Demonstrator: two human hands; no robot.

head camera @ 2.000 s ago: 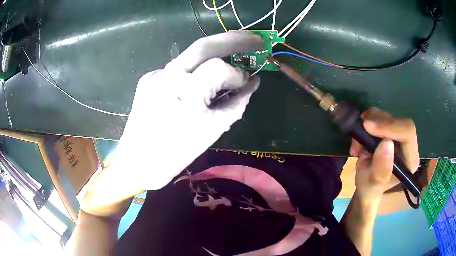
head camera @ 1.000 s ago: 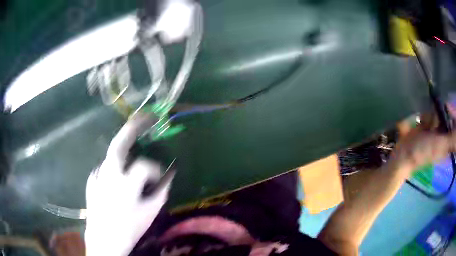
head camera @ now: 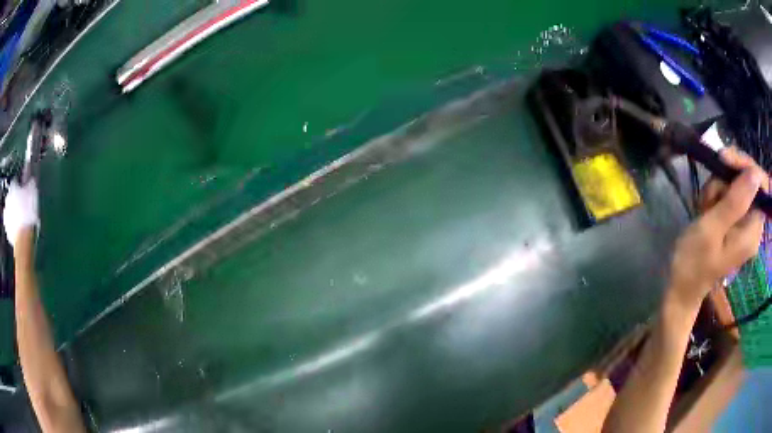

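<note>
My right hand is bare and grips the black handle of the soldering iron at the right. The iron's metal barrel points left, over or beside the black iron stand; I cannot tell if it touches. A yellow sponge lies in the stand's near end. My left hand is gloved in white, small and blurred at the far left edge. Its fingers are at a dark, elongated item; I cannot tell if they hold it. The circuit board is not in view.
A white strip with a red line lies at the upper left. Behind the stand are a black box and blue handles. A black cable heap is at the upper right. A green basket and cardboard are below the bench edge.
The view has swung. My left hand has let go of the circuit board and reached out far left. My right hand has brought the iron from the board to the stand.
</note>
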